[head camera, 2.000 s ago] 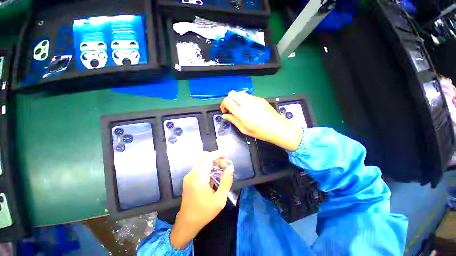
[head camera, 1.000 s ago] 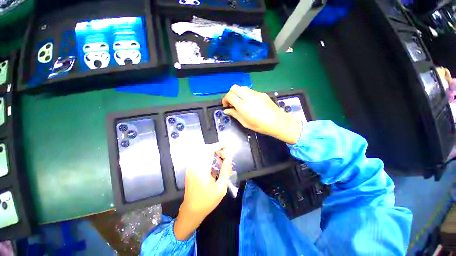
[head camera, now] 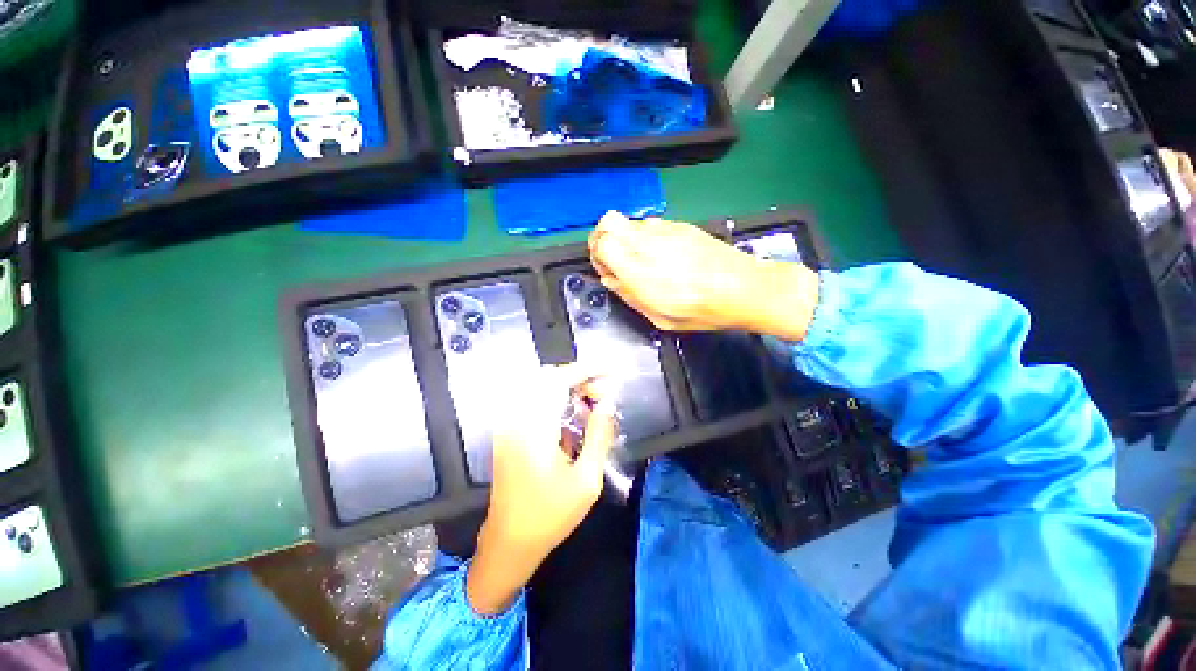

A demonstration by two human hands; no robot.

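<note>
A black foam phone tray (head camera: pixel 525 473) lies in front of me with several dark blue-grey phones side by side. My right hand (head camera: pixel 682 278) is over the upper part of the third phone (head camera: pixel 643 380), its fingertips bent together beside that phone's camera lenses; whether they hold anything is hidden. My left hand (head camera: pixel 544 452) is above the tray between the second phone (head camera: pixel 488 344) and the third, its fingers curled around a crinkled clear plastic scrap (head camera: pixel 577 417). The leftmost phone (head camera: pixel 374 413) lies uncovered, lenses at its upper left.
A parts tray (head camera: pixel 249 190) with white holed pieces stands upper left. A second tray (head camera: pixel 597 157) holds white scraps and blue film. Blue film sheets (head camera: pixel 577 203) lie below them. Pale green phones (head camera: pixel 29 557) are at the left edge. A metal post (head camera: pixel 780 53) stands behind; another person's hand (head camera: pixel 1176 177) shows far right.
My right forearm and wrist have swung up and right, while its fingertips stay near the third phone's lenses. My left hand still holds the clear scrap in almost the same place.
</note>
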